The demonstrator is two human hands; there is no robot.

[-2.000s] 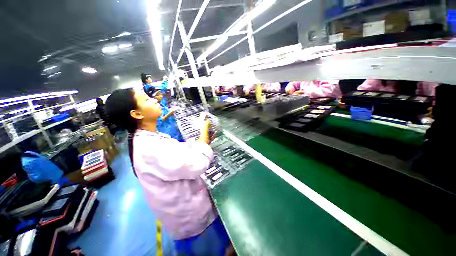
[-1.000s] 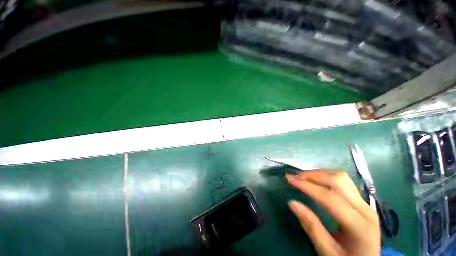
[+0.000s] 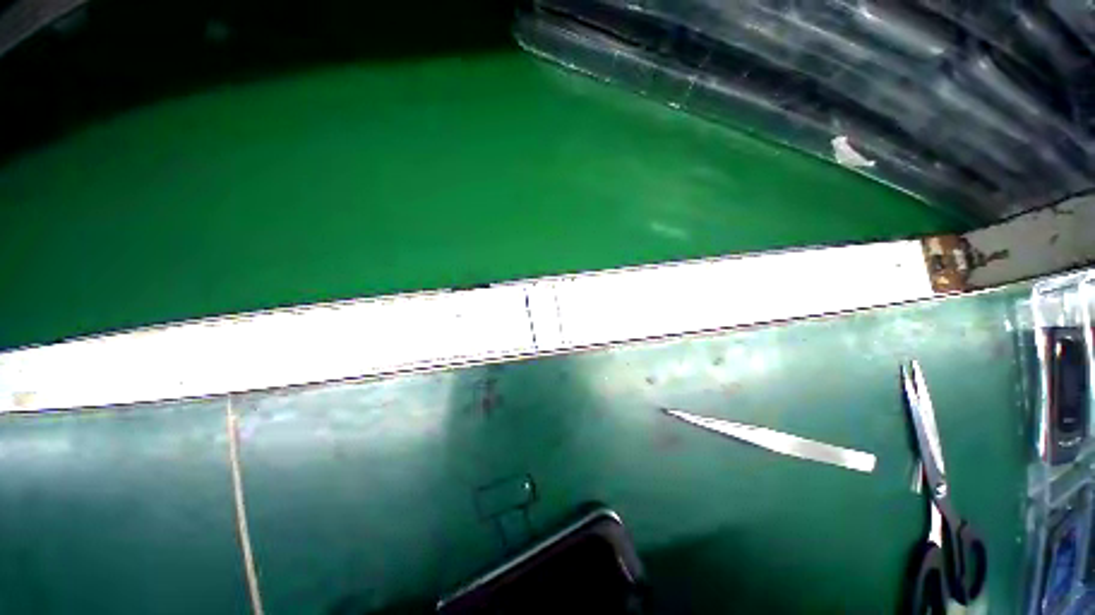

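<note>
A black phone housing [image 3: 558, 574] with a shiny rim shows at the bottom edge, tilted and cut off by the frame. Whether a hand holds it below the edge cannot be seen. Silver tweezers [image 3: 781, 445] lie on the green bench mat, their point towards the left. Scissors [image 3: 937, 487] with silver blades and black loop handles lie to the right of the tweezers, handles towards the bottom edge. Neither my left hand nor my right hand is in the picture.
A clear blister tray [image 3: 1039, 487] with dark housings stands at the right edge. A white strip [image 3: 396, 342] crosses the bench. Stacked clear and black trays [image 3: 769, 108] lie behind it at the upper right, by a grey post [image 3: 1039, 240] with a rusty foot.
The hand seen near the tweezers has left the picture, and the tweezers lie free on the mat. The view has shifted, so the housing sits lower and is more cut off.
</note>
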